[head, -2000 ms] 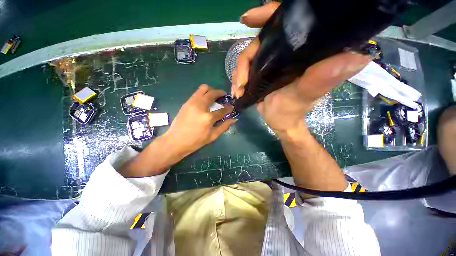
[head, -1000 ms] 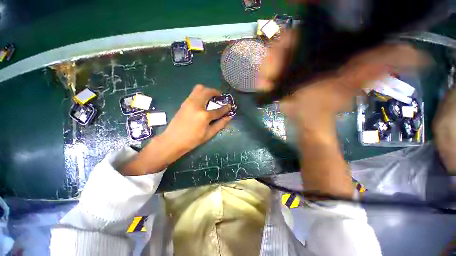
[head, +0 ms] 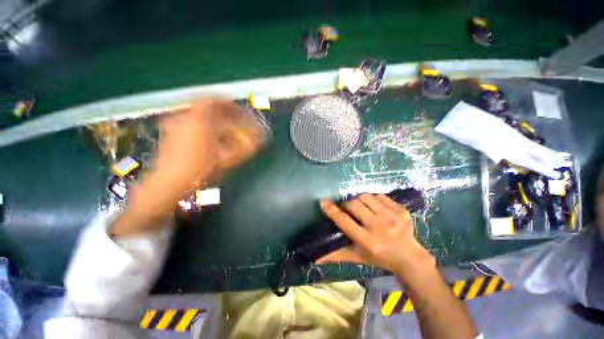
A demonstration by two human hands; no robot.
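Observation:
My right hand (head: 374, 232) is on the black electric screwdriver (head: 321, 240), which lies low along the bench near its front edge. My left hand (head: 208, 142) is blurred over the left part of the bench; whether it holds anything cannot be told. Behind its fingers a battery (head: 260, 101) shows near the rail. Partly covered by my left forearm are a watch unit (head: 118, 188) with its battery (head: 126, 165) and another battery (head: 208, 196). The perforated screw dish (head: 326, 128) lies near the rail.
A watch unit (head: 373, 74) with a battery (head: 352, 80) lies at the pale rail (head: 291, 88); another unit (head: 435, 84) is to its right. The clear parts tray (head: 581, 198) holds several units under a white paper strip (head: 490, 132). The green belt (head: 218, 56) carries units. A person sits at right.
The screwdriver has come down from upright to lying on the bench under my right hand. My left hand has moved left and away from the unit it held at centre; that unit no longer shows there.

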